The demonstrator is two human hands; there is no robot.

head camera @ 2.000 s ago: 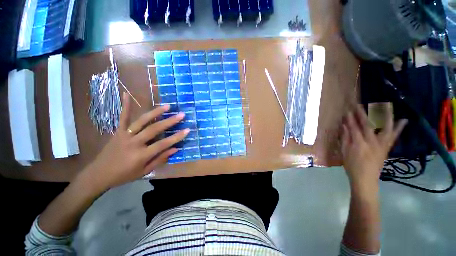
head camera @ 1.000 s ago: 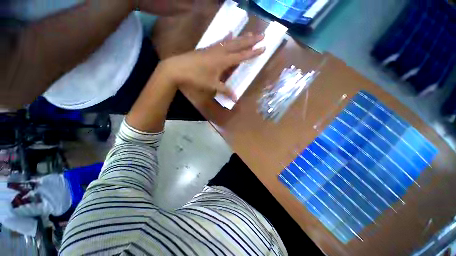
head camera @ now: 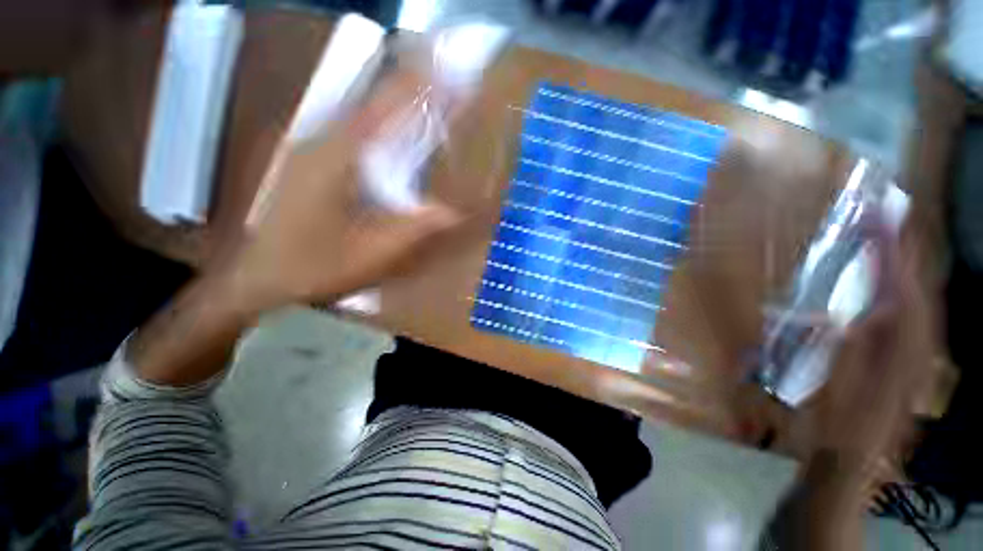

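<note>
The blue solar cell panel [head camera: 604, 226] lies on the brown tabletop in front of me, tilted in view, with pale lines across it. My left hand [head camera: 334, 231] is blurred, left of the panel, beside a white strip stack and over part of the loose ribbon pile [head camera: 393, 172]. Whether it holds anything is unclear. My right hand [head camera: 878, 344] is strongly blurred, at the long ribbons [head camera: 819, 285] on the right. Its fingers and any grip cannot be made out.
One white strip stack [head camera: 192, 118] lies at the far left. Another white stack [head camera: 334, 65] is partly behind my left hand. Dark navy cell stacks [head camera: 781, 38] stand at the far side. Black cables [head camera: 911, 511] show at the lower right.
The view has swung back from the left, so the panel is nearer the middle. My left hand has moved off the white strips towards the panel. My right hand shows again at the right.
</note>
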